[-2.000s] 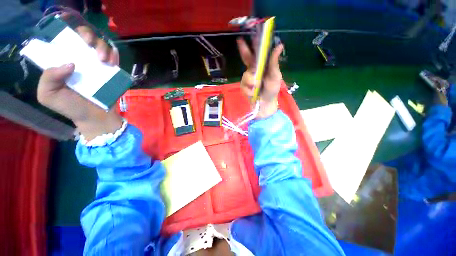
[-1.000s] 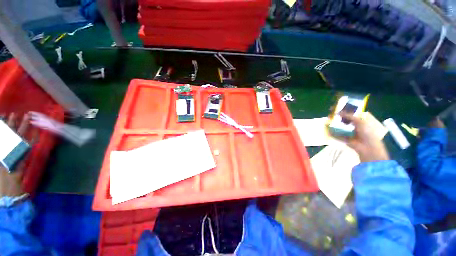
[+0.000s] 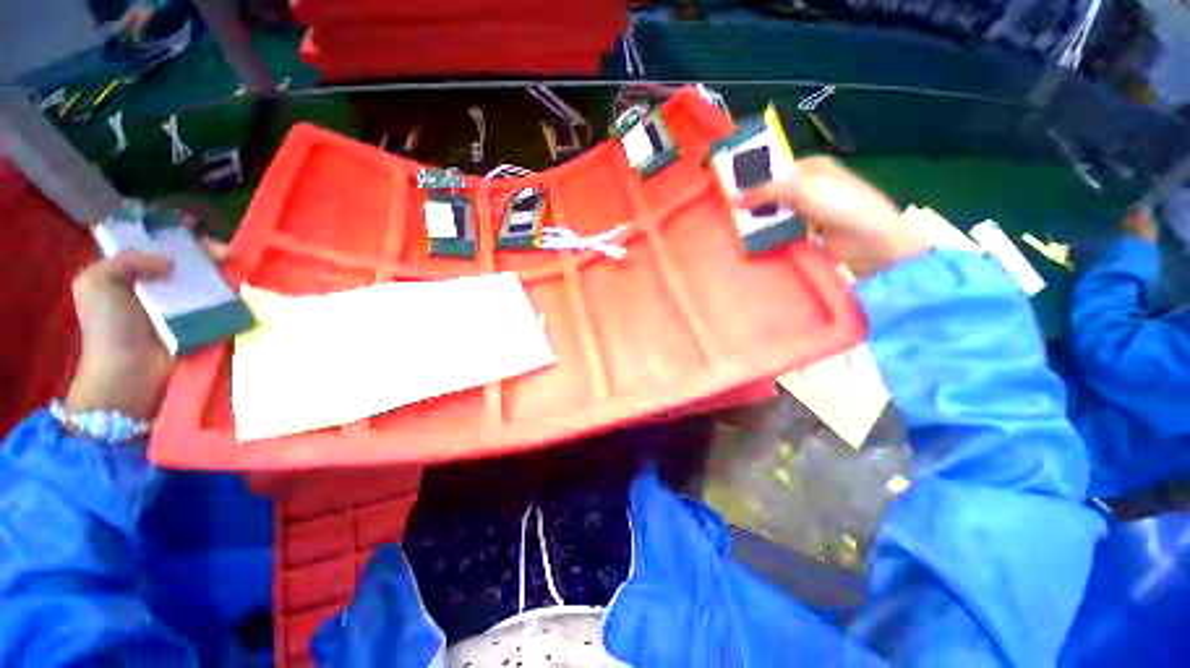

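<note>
My left hand (image 3: pixel 115 320) holds a white pouch cell (image 3: pixel 167 277) with dark green ends, at the left edge of the red compartment tray (image 3: pixel 626 326). My right hand (image 3: pixel 835 209) holds another battery pack (image 3: pixel 757 180), with a black pad and yellow edge, over the tray's right side. The tray looks bent, its right back corner raised. Three small packs lie in its back pockets: one at left (image 3: pixel 450 226), one beside it (image 3: pixel 521 219) with white wires, and one at right (image 3: pixel 649 145). A pale sheet (image 3: pixel 392 352) lies across the front left pockets.
Stacked red trays (image 3: pixel 457 37) stand behind the line. Packs with wires lie on the dark green conveyor (image 3: pixel 705 98). At right are cream sheets (image 3: pixel 842 392), a white bar (image 3: pixel 1006 257) and another person's blue sleeve (image 3: pixel 1135 346). More red trays (image 3: pixel 346 555) show below the front edge.
My left hand has come in from the far left to the tray's edge with the white cell. My right hand has moved left over the tray with its pack. The tray's right back corner has risen.
</note>
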